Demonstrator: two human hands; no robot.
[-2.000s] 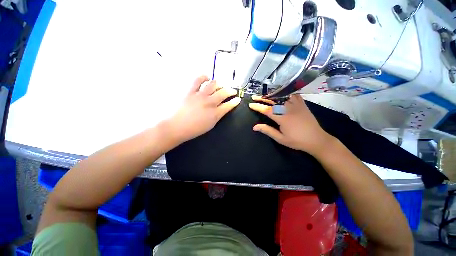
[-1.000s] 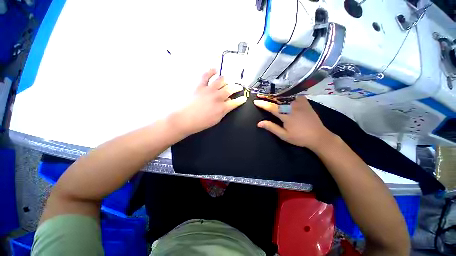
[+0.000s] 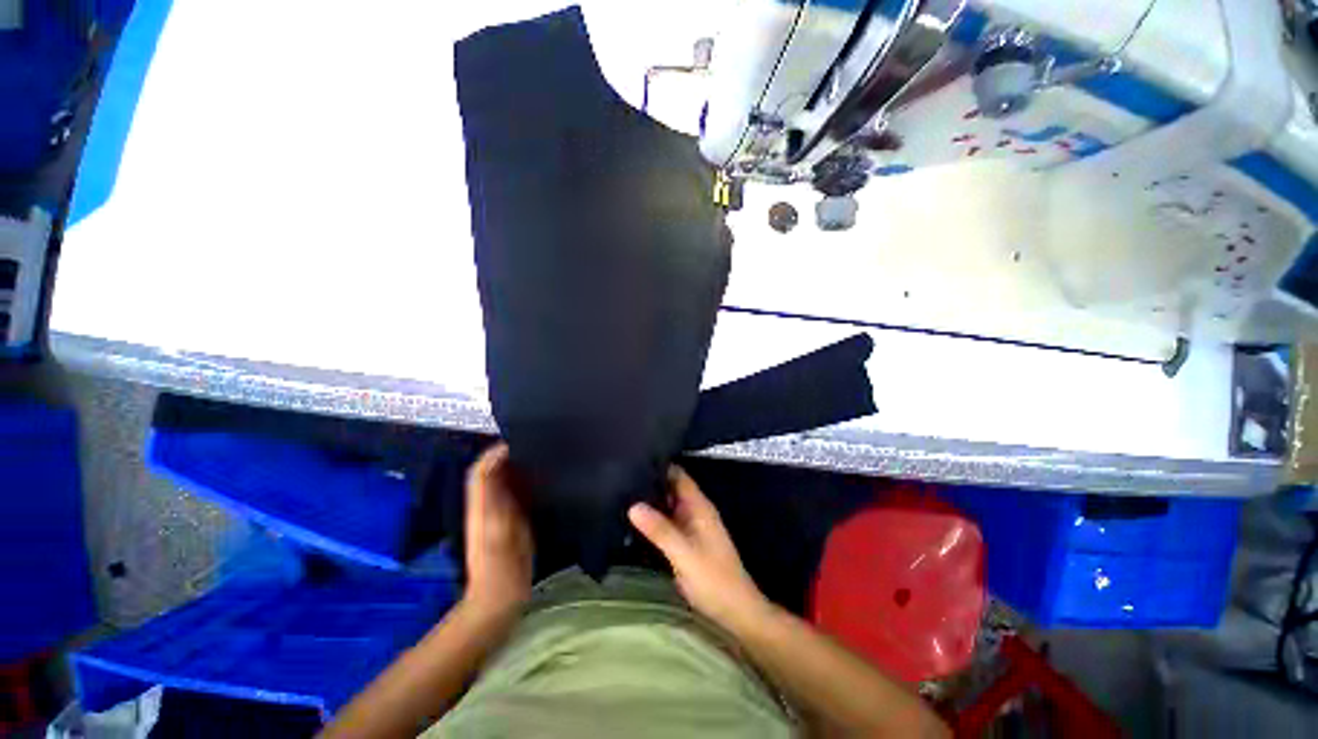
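A long black fabric panel (image 3: 593, 260) lies flat on the white table left of the needle area (image 3: 726, 185) and hangs over the front edge towards my lap. A narrow black strip (image 3: 788, 393) sticks out to the right from under or beside it. My left hand (image 3: 497, 531) is at the panel's left edge, below the table edge. My right hand (image 3: 691, 537) is at its lower right edge, thumb raised towards the cloth. Whether the fingers pinch the cloth is hard to tell, as some are hidden behind it.
The white machine head (image 3: 1127, 87) stands at the upper right. The table's grey front edge (image 3: 925, 465) runs across. Below are blue bins (image 3: 289, 614) on the left, another blue bin (image 3: 1142, 563) on the right, and a red stool (image 3: 903, 585).
Both hands have moved from the needle down to the front edge. The panel now lies lengthwise left of the needle, and the bed plate right of the needle is uncovered.
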